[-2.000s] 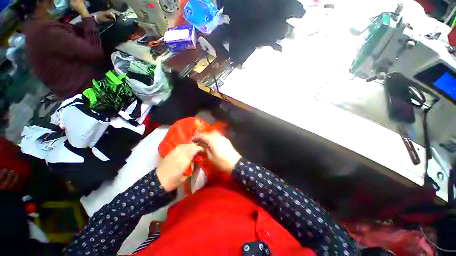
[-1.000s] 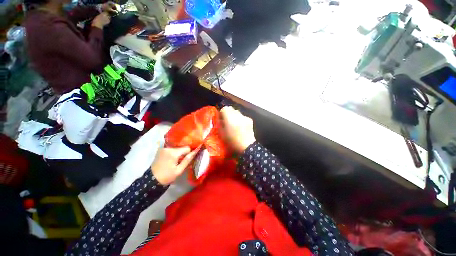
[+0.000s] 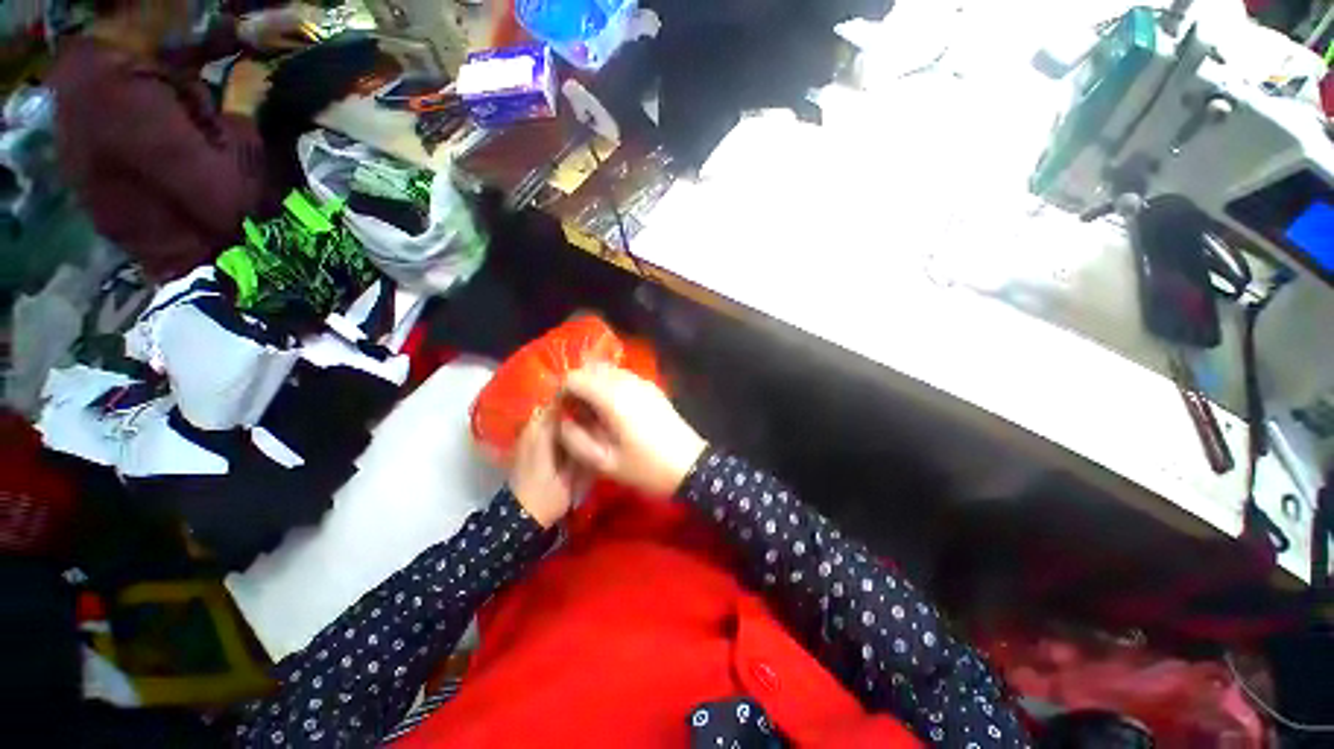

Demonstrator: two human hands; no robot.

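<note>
A shiny orange-red plastic bag [image 3: 544, 384] is bunched up above my lap, at the middle of the view. My left hand [image 3: 544, 471] and my right hand [image 3: 632, 427] meet at its gathered near side, fingers pinching it close together. The fingertips overlap, so the exact grip is partly hidden. Below the hands lies the plain red apron [image 3: 629, 629] on my lap.
The white sewing table [image 3: 819, 249] runs along the right, bearing a machine with a blue screen [image 3: 1309, 227], a black phone or pouch [image 3: 1175, 275] and scissors. Black and white pieces [image 3: 220, 373] are heaped at left. A person [image 3: 139, 139] sits at upper left.
A second ago my hands were apart with a white item showing in the bag's opening. Now they are together at the gathered part, and the white item is no longer visible.
</note>
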